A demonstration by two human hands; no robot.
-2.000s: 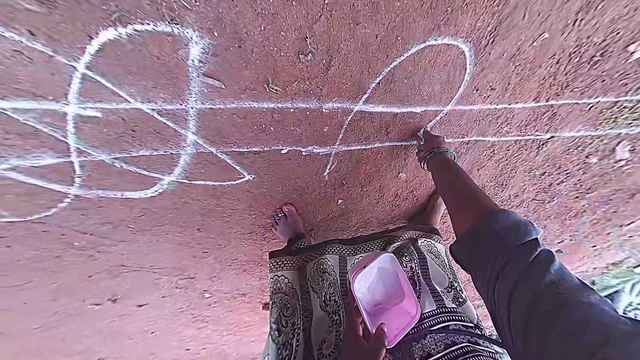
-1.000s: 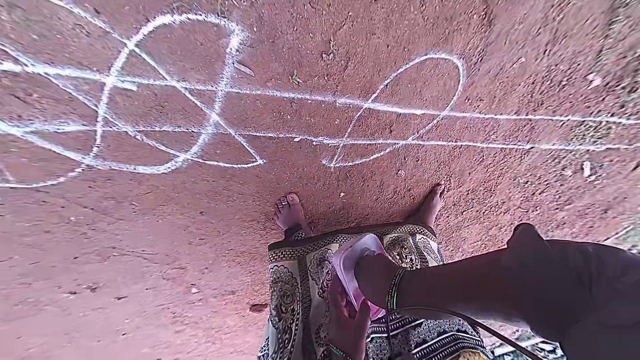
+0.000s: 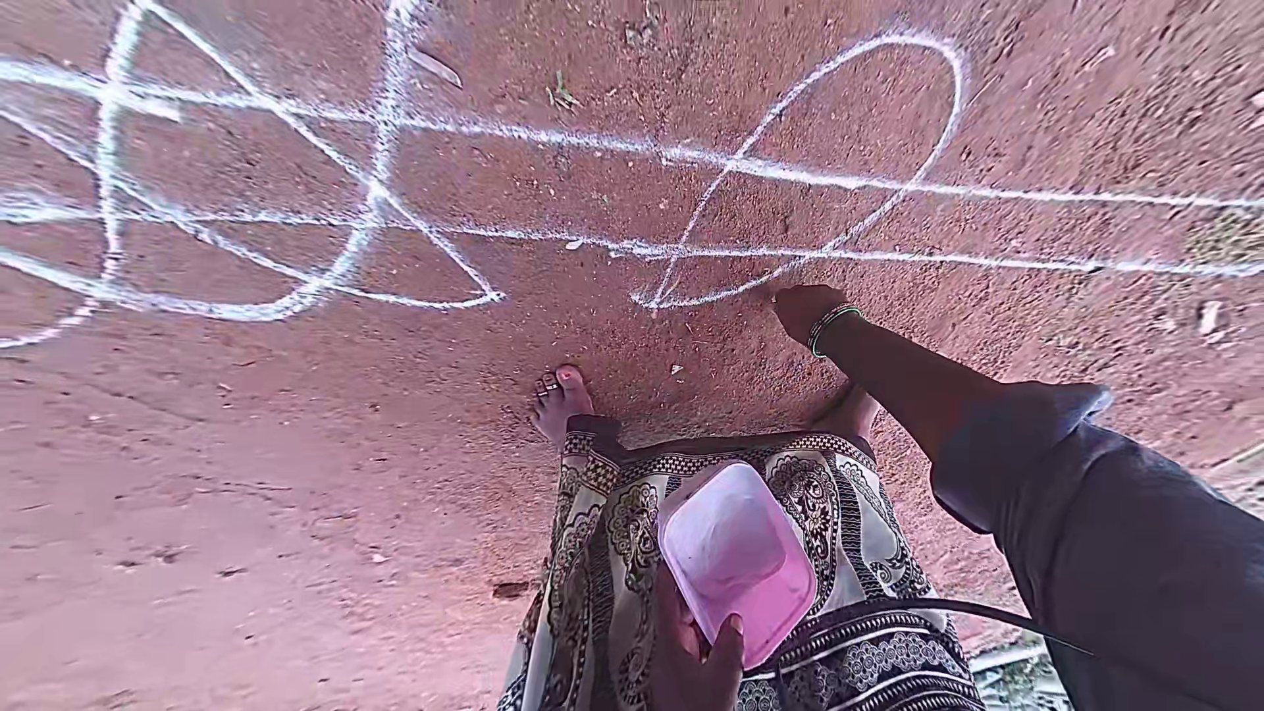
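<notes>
My left hand (image 3: 696, 652) grips a pink plastic container (image 3: 780, 602) by its near edge, thumb on the rim. White powder (image 3: 726, 523) lies inside it, above the patterned skirt on my lap. My right hand (image 3: 805, 308), with bangles at the wrist, is low over the red ground, fingers closed together and pointing left. It is just below the lower curve of a narrow white powder loop (image 3: 953, 109), which crosses two long white lines (image 3: 1037, 195). Whether powder is between its fingers cannot be seen.
Larger white loops and crossing lines (image 3: 380, 188) cover the ground at the upper left. My bare left foot (image 3: 563, 400) is near the middle; the other foot (image 3: 854, 410) is partly hidden by the skirt and right arm. A dark cable (image 3: 987, 612) runs across at the lower right.
My right hand was at the loop's lower line, then inside the container, and is now back over the ground. The loop's bottom, open at first, now has a curve joining its ends.
</notes>
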